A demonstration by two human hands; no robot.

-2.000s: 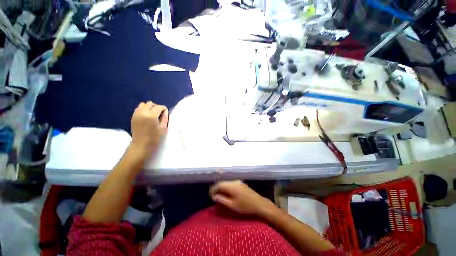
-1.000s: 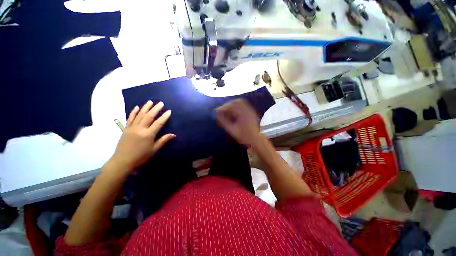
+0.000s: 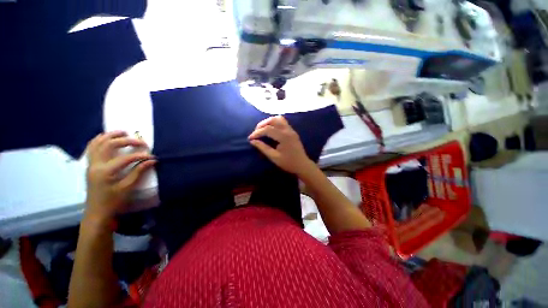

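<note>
A navy cloth piece [image 3: 204, 120] lies from the machine bed over the table's front edge and down onto the lap. Its upper edge is below the needle area of the white sewing machine [image 3: 372, 51]. My left hand [image 3: 117, 168] is at the cloth's left edge, thumb and fingers closed on that edge. My right hand [image 3: 279, 144] pinches the cloth right of its middle, below the curved cut-out. A shallow fold runs across the cloth between my hands. Whether the cloth is under the presser foot cannot be told.
Larger navy panels [image 3: 66, 78] lie on the table at left. Red-handled snips [image 3: 368, 120] lie right of the needle, with small metal bits [image 3: 329, 88] nearby. A small black box [image 3: 411, 109] stands at the table's right. A red plastic basket [image 3: 408, 231] holding dark cloth is below right.
The navy cloth has come onto the table under my hands. In the last second my left hand moved left off its surface to its left edge; my right hand now pinches the cloth.
</note>
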